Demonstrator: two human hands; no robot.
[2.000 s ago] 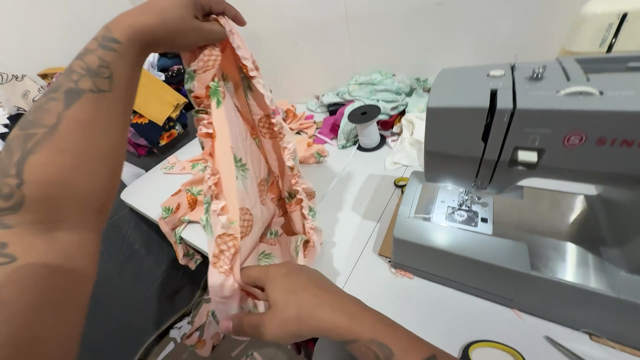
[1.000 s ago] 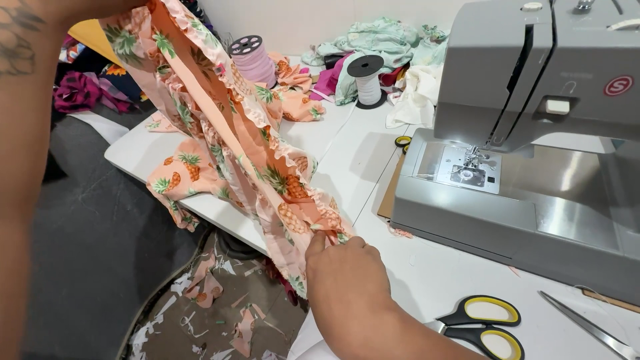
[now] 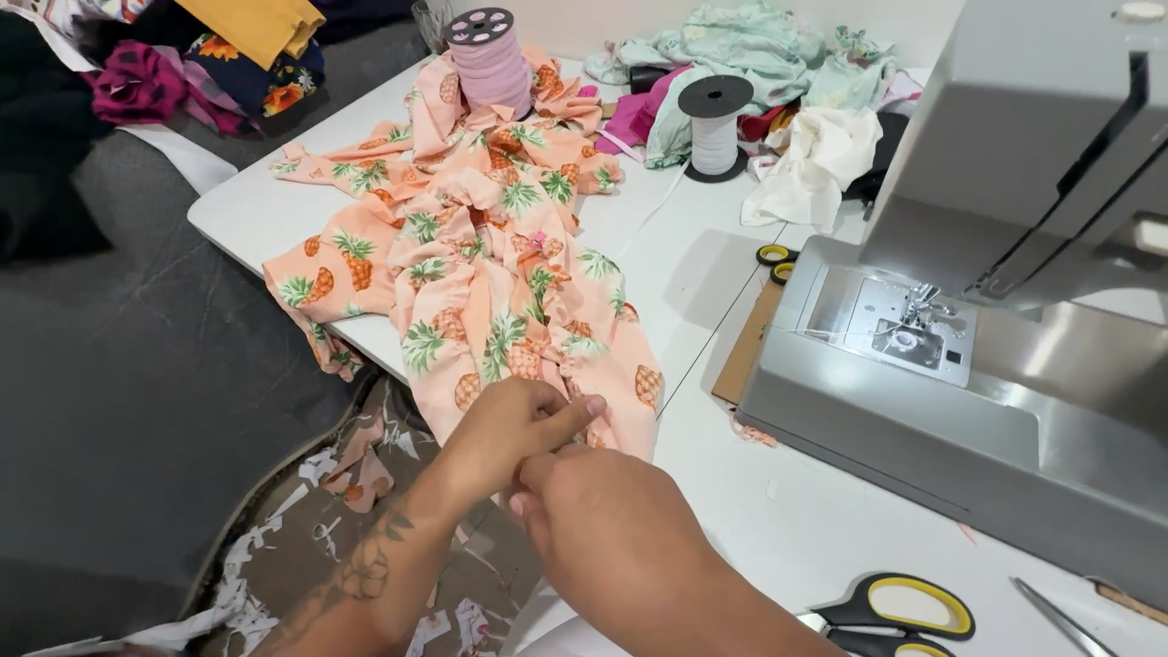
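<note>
A peach garment with a pineapple print (image 3: 511, 301) lies bunched over the white table's left part, one piece drooping past the edge. At its near end, my left hand (image 3: 516, 424) grips the fabric between thumb and fingers. My right hand (image 3: 602, 511) is closed against the left one, pinching the same cloth; its fingertips are partly hidden. To the right stands a grey Singer sewing machine (image 3: 894, 438), its needle area lit.
Black-and-yellow scissors (image 3: 899, 611) and a metal blade (image 3: 1058, 616) lie at the near right. Small scissors (image 3: 776, 260) touch the machine's side. Behind are a pink spool (image 3: 493, 68), a white spool (image 3: 714, 137) and mint fabric (image 3: 748, 41). Scraps litter the floor.
The garment, earlier held up and stretched between both hands, now lies on the table. My left hand has come down from the top to beside my right hand.
</note>
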